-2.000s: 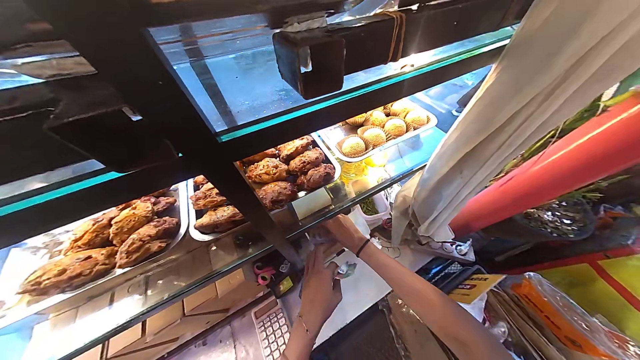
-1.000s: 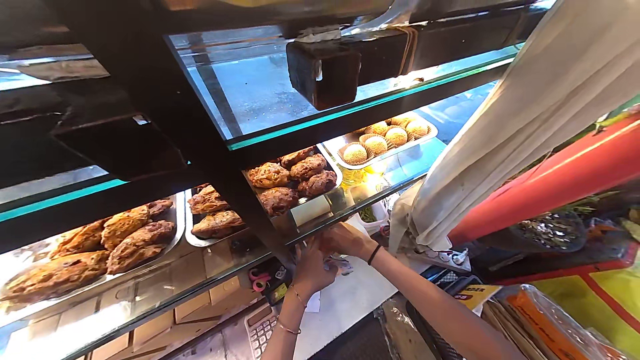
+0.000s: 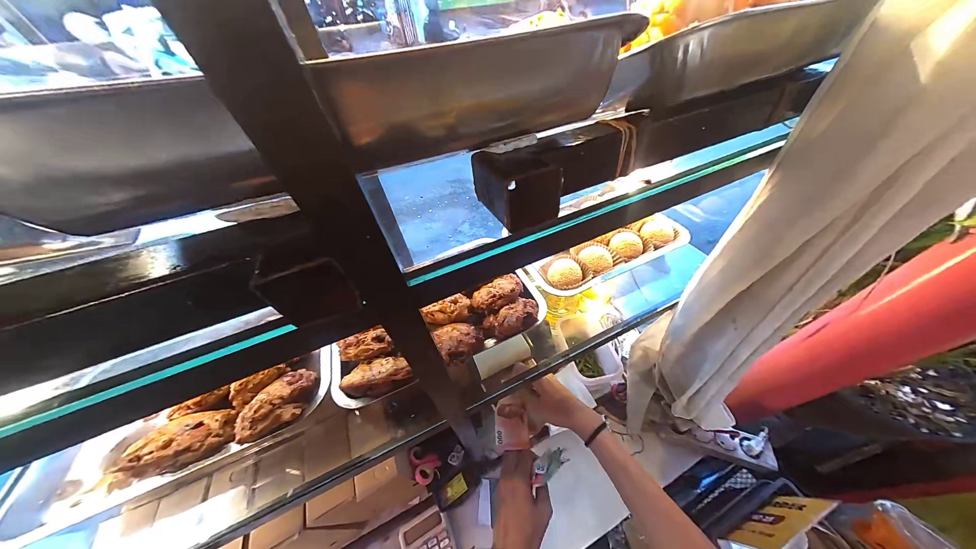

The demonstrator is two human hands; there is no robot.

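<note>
Below the glass shelf edge, my left hand [image 3: 520, 499] holds a pinkish-red banknote [image 3: 512, 427] upright and has a crumpled greenish banknote [image 3: 547, 465] tucked in it. My right hand [image 3: 550, 398], with a dark band at the wrist, reaches in from the right; its fingers meet the upper end of the pinkish note, partly hidden behind the shelf edge. Just above it lies a pale rolled or folded piece [image 3: 502, 357], its material unclear. A calculator [image 3: 427, 530] is left of my left hand, with pink-handled scissors [image 3: 423, 465] above it.
Behind the glass, metal trays hold browned fried pieces [image 3: 183, 442] and round pastries in paper cups [image 3: 596, 259]. Large metal pans [image 3: 473, 91] stand above. A dark frame post [image 3: 358, 229] crosses the view. At right are a pale cloth [image 3: 770, 198] and a red pole [image 3: 854, 328].
The pinkish banknote now shows between my hands. My left hand is lower and farther from my right hand than a second ago. The view has tilted up, bringing the large pans into sight.
</note>
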